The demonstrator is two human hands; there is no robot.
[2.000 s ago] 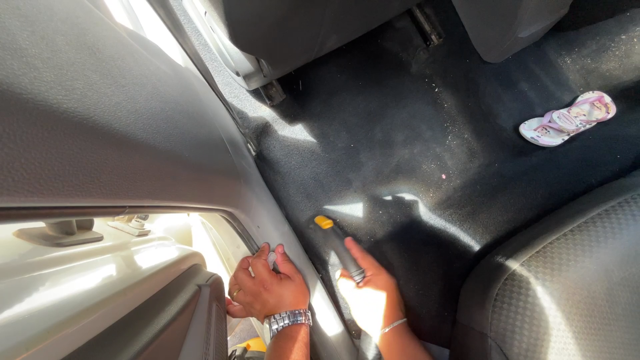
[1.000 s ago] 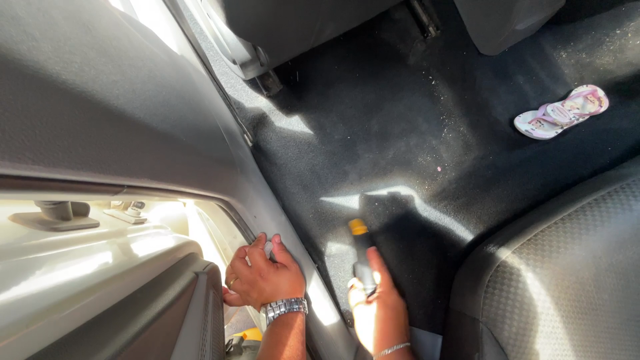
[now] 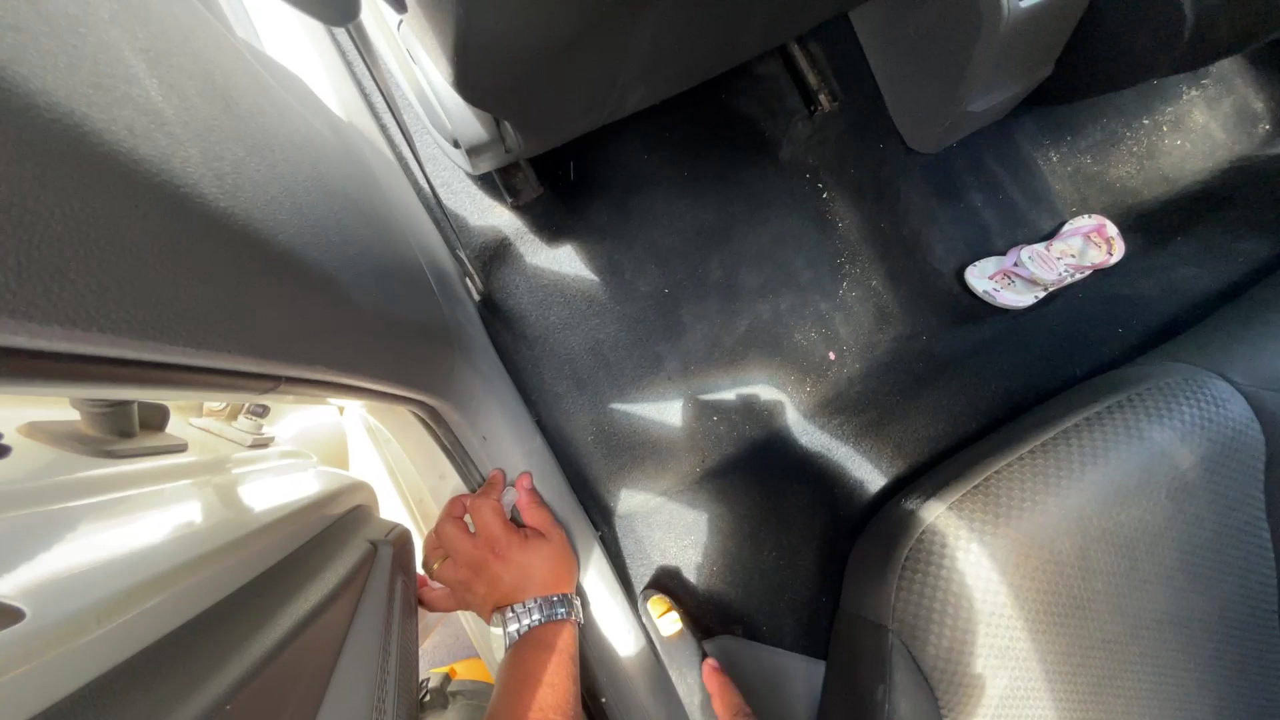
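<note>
My left hand (image 3: 500, 555), with a metal watch and a ring, rests on the door sill trim (image 3: 470, 400). A small whitish, translucent object (image 3: 510, 500) sits between its thumb and fingers; what it is cannot be told. Of my right hand (image 3: 727, 690) only a finger shows at the bottom edge. Close to that finger is a dark tool-like object with a yellow tip (image 3: 664, 615); its lower part and the grip on it are hidden.
A pink and white flip-flop (image 3: 1045, 262) lies on the dark, dusty car floor (image 3: 690, 310). A patterned seat (image 3: 1080, 540) is at lower right, a dark seat base (image 3: 640, 60) above. The door (image 3: 200, 600) stands ajar at left.
My right hand has moved down, mostly out of view, and the yellow-tipped object has moved down too. My left hand has stayed at the sill.
</note>
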